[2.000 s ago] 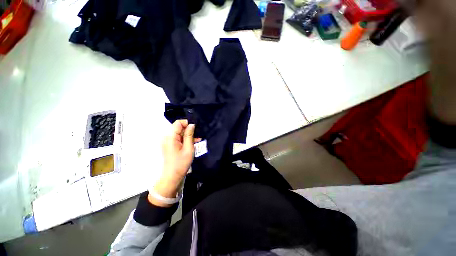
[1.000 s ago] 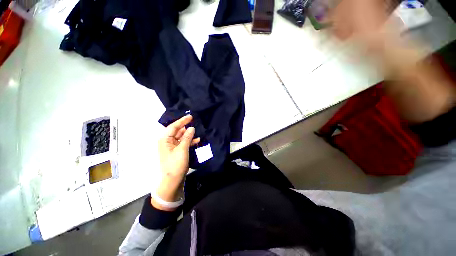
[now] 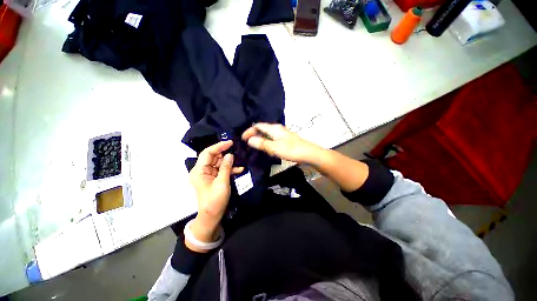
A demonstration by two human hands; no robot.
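A dark navy garment (image 3: 206, 88) stretches from the upper left of the white table to its near edge. My left hand (image 3: 212, 179) is at its near part, with thumb and fingertips pinching the cloth. A small shiny ring-like spot, perhaps a button (image 3: 224, 136), shows just beyond those fingertips. A white label (image 3: 244, 183) lies on the cloth beside the left hand. My right hand (image 3: 274, 142) is over the cloth just right of the left one, fingers bent together and slightly blurred; whether it holds a needle cannot be made out. A fine line, perhaps thread, shows on the table right of it.
A box of black buttons (image 3: 106, 156) and a yellow-brown tray (image 3: 110, 200) are at left. A phone (image 3: 307, 16), green box (image 3: 375, 16), orange thread cone (image 3: 406, 26), black bottle (image 3: 446, 16) and white packet (image 3: 478, 22) are at the far side. A red bin (image 3: 465, 141) stands beyond the right edge.
My right hand came from the raised right side, blurred over the far table, down to the cloth beside the left hand. The left hand stays at the cloth. The view shifted slightly.
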